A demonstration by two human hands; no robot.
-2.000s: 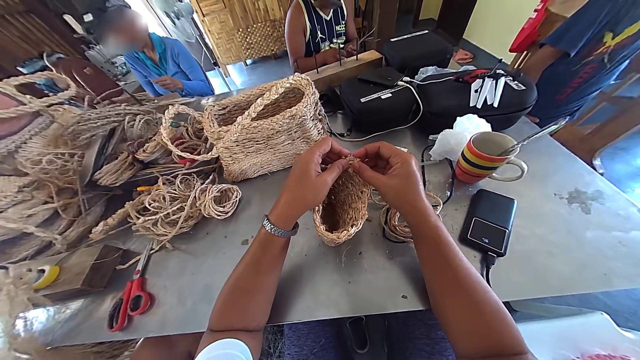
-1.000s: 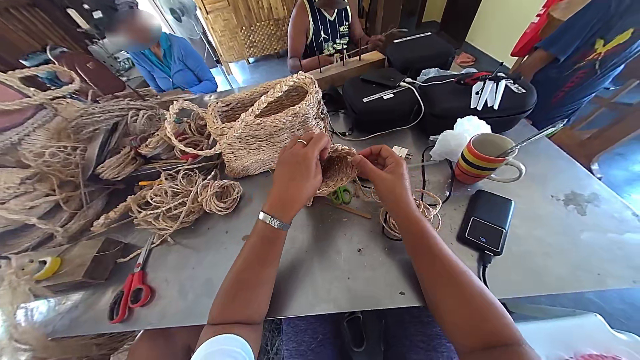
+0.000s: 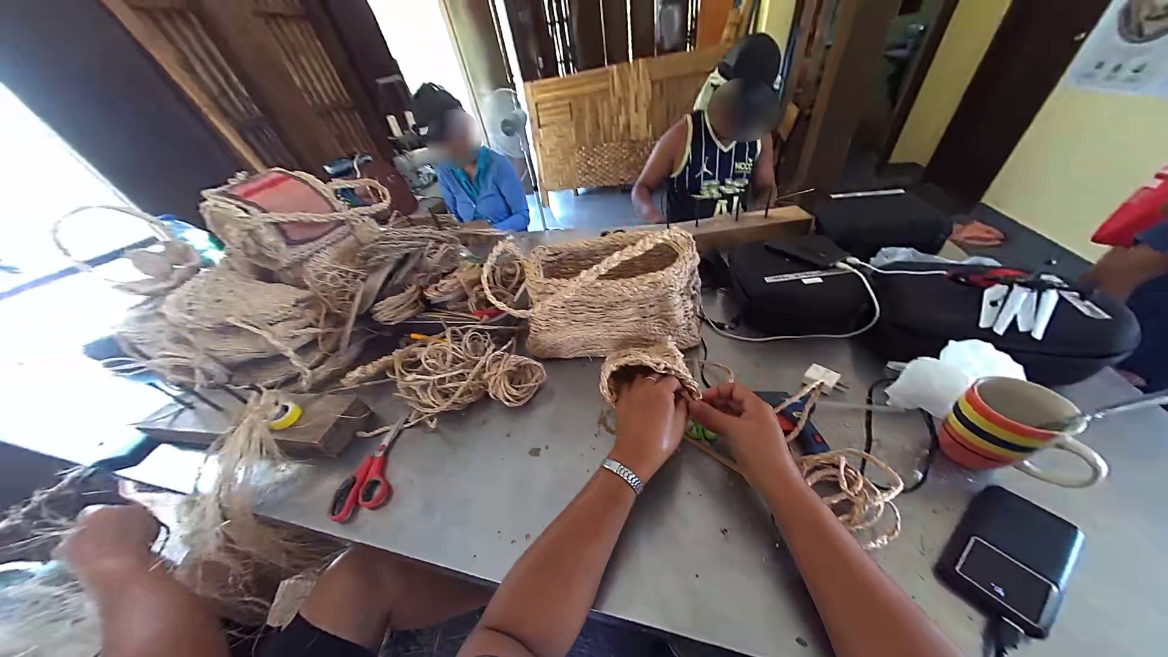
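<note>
A small woven fiber piece (image 3: 652, 358), hollow with a braided rim, is tilted with its opening toward me. My left hand (image 3: 648, 422) reaches into that opening, its fingers partly hidden by the rim, and holds the piece. At the rim's right side my right hand (image 3: 739, 424) pinches the edge or a strand there; which one cannot be told. Just behind stands a larger woven handbag (image 3: 611, 315) with a braided handle. Coiled fiber cord (image 3: 853, 497) lies by my right forearm. A green-handled tool (image 3: 701, 432) is partly hidden between my hands.
Red-handled scissors (image 3: 372, 479) and tangled cord (image 3: 447, 374) lie left on the metal table (image 3: 511, 484). A striped mug (image 3: 1008, 424), a power bank (image 3: 1011, 557) and black cases (image 3: 995, 315) are at right. Two people sit across; another person's arm shows lower left.
The small woven piece, hanging below both hands two seconds ago, is now turned with its opening toward me, my left hand inside it. The view has tilted up and shifted left.
</note>
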